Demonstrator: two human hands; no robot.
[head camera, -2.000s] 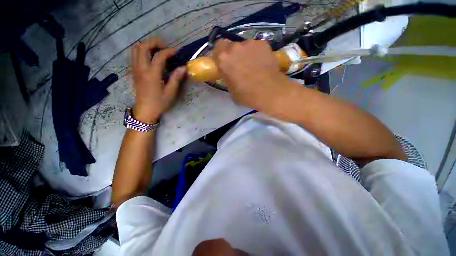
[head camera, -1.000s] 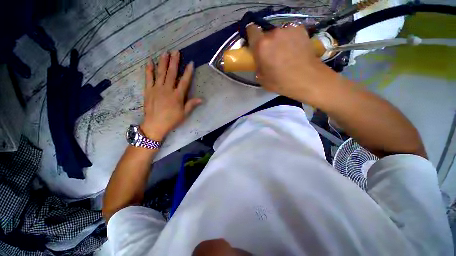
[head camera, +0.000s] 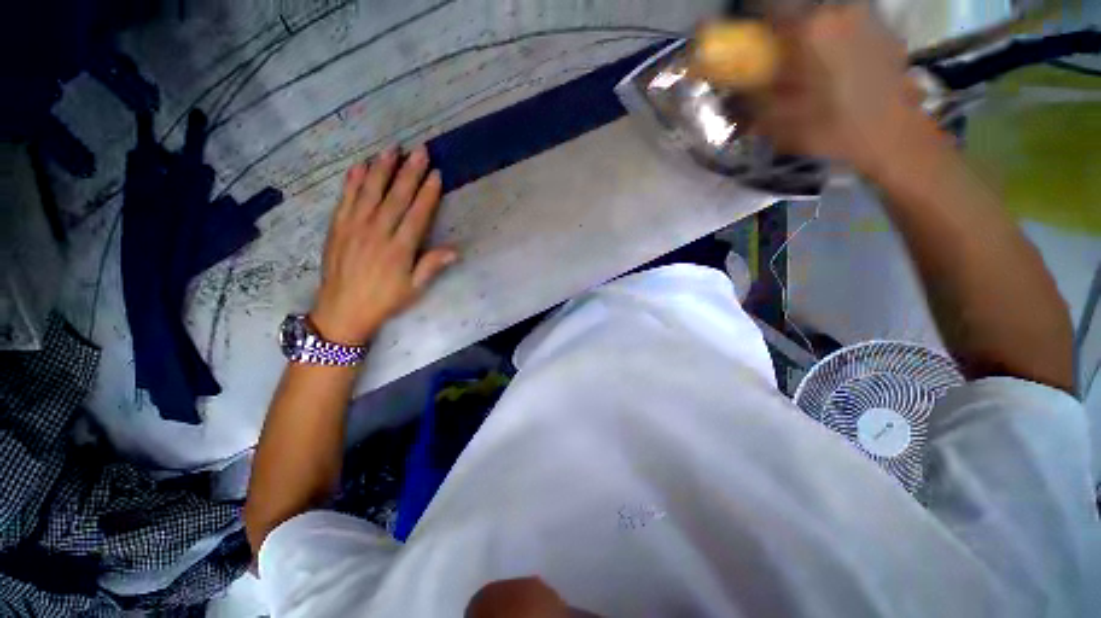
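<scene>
A straight navy band piece (head camera: 531,124) lies flat on the whitish table (head camera: 519,242), slanting up to the right. My left hand (head camera: 384,242) lies palm down with its fingertips at the band's left end. My right hand (head camera: 833,91), blurred, grips the tan handle of the steam iron (head camera: 706,115). The iron's chrome nose is at the band's right end and its body is tilted. I cannot tell if its sole touches the cloth.
A bundle of small navy pieces (head camera: 163,266) lies at the left. A checked heap (head camera: 133,519) is at the lower left. A white fan (head camera: 881,410) stands below the table at the right. A black cable (head camera: 1026,54) trails from the iron to the right.
The iron has moved right in my right hand and tilted, uncovering more of the band. My left hand has come off the first blurred pose and lies flat, slightly further left than one second ago.
</scene>
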